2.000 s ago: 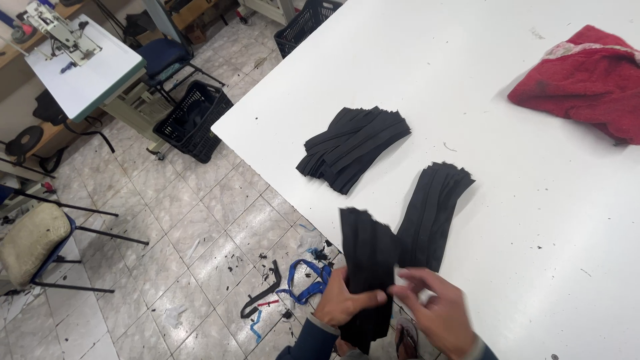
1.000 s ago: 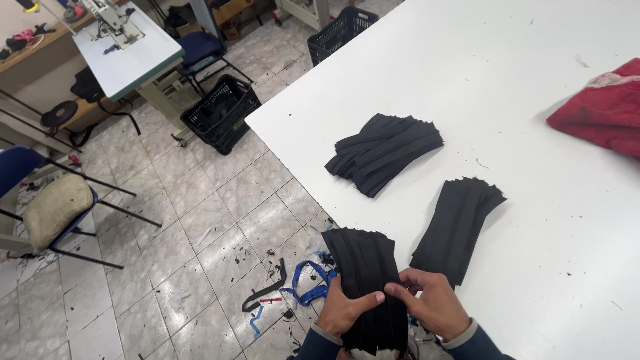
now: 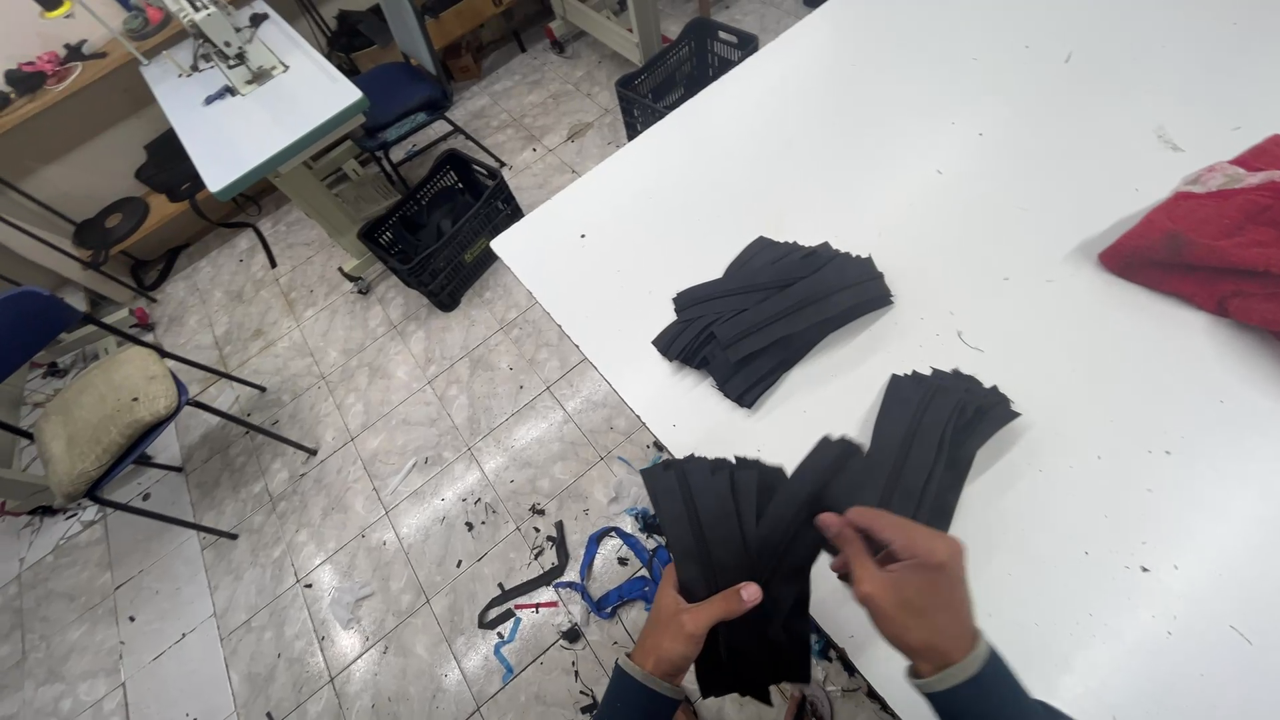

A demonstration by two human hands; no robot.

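A fanned stack of black fabric strips (image 3: pixel 725 560) is gripped in my left hand (image 3: pixel 690 620), its thumb across the front, at the near edge of the white table. My right hand (image 3: pixel 900 580) pinches one black strip (image 3: pixel 825 480) between thumb and fingers, angled away from the stack and slightly blurred. Behind my right hand, a second pile of black strips (image 3: pixel 930 440) lies on the table. A third pile of black strips (image 3: pixel 775 315), crossed over one another, lies farther back and to the left.
Red cloth (image 3: pixel 1210 240) rests on the white table (image 3: pixel 1080 400) at the right. On the tiled floor are a black crate (image 3: pixel 440 225), another crate (image 3: pixel 690 70), a cushioned chair (image 3: pixel 105 420), blue strips (image 3: pixel 620 590) and scraps. A sewing machine (image 3: pixel 235 50) stands upper left.
My right hand has moved right and up from the stack, drawing a strip out at an angle. My left hand keeps its hold. Both piles on the table lie as before.
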